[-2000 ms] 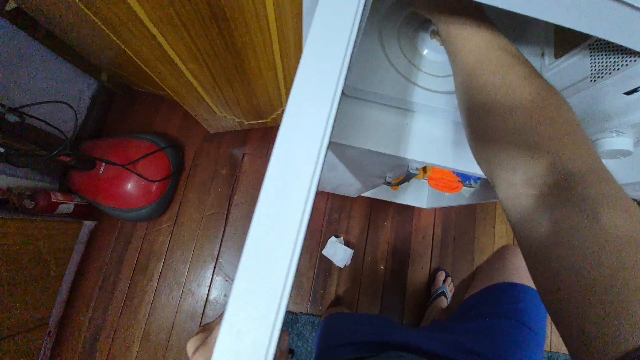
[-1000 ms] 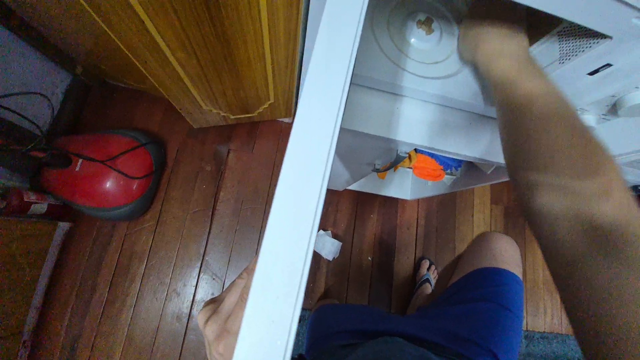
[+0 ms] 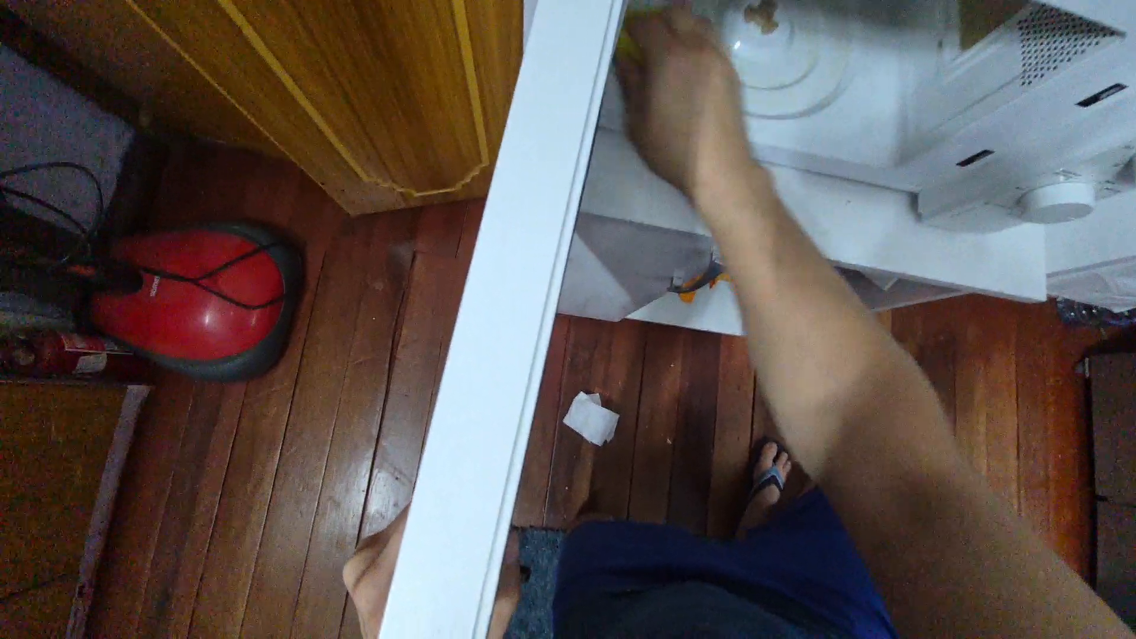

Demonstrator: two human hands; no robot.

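My right hand (image 3: 679, 93) is blurred, at the top, near the inner side of the open white microwave door (image 3: 506, 328). Something yellow shows at its fingers, perhaps a sponge or cloth, partly hidden. Right of the hand lies the microwave's cavity floor with round ridges (image 3: 799, 80) and a brown-topped hub (image 3: 761, 16) in the middle. My left hand (image 3: 377, 577) grips the lower part of the door, its thumb and fingers on either side of the edge.
A wooden cabinet door (image 3: 373, 89) stands behind the microwave door. A red floor machine (image 3: 195, 293) with a black cable is at left, by a red fire extinguisher (image 3: 75, 353). White paper (image 3: 591, 419) lies on the wooden floor near my sandalled foot (image 3: 769, 470). A white control knob (image 3: 1058, 203) sticks out at right.
My right hand has moved left, from the right part of the cavity to beside the door. My left hand stays at the door's edge. The hub now shows right of my hand.
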